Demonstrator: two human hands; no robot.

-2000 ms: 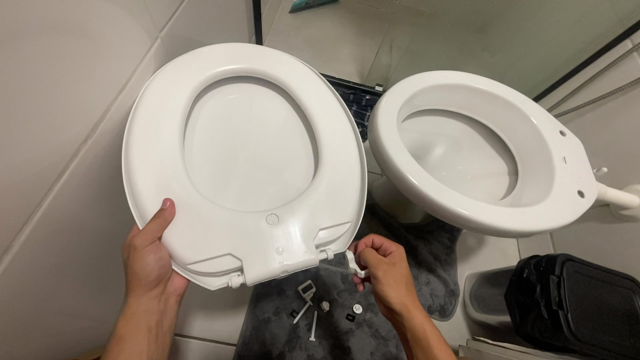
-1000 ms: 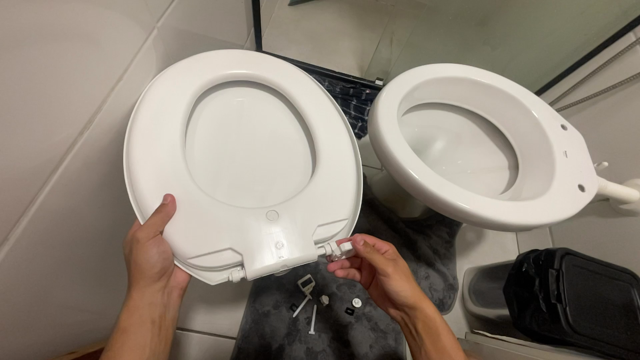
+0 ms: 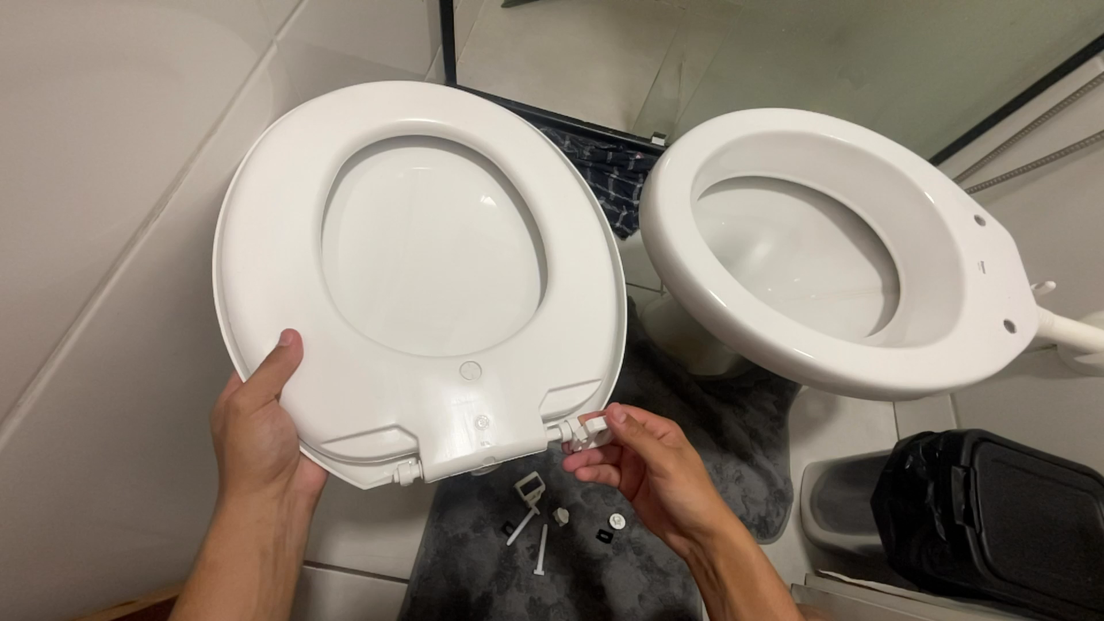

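My left hand (image 3: 263, 431) grips the lower left edge of a white plastic toilet seat with its lid (image 3: 285, 259), thumb on the seat's face. At the seat's hinge end, my right hand (image 3: 642, 448) holds a small white plastic hinge fitting (image 3: 591, 431) between thumb and fingers, against the right hinge pin. Another white hinge pin end (image 3: 405, 472) shows at the left of the hinge block. Below, white plastic bolts (image 3: 541, 550), a square fitting (image 3: 530, 488), a round white piece (image 3: 617, 521) and small black pieces (image 3: 605, 536) lie on a dark grey mat.
The white toilet bowl (image 3: 681, 302), without a seat on it, stands at the right. A dark grey mat (image 3: 742, 457) lies around its base. A bin with a black lid (image 3: 1026, 517) is at lower right. A glass shower panel (image 3: 776, 52) stands behind; a tiled wall (image 3: 112, 172) is left.
The white fitting in my right hand has gone from just below the seat's right hinge pin up against it. My left hand keeps its grip on the seat.
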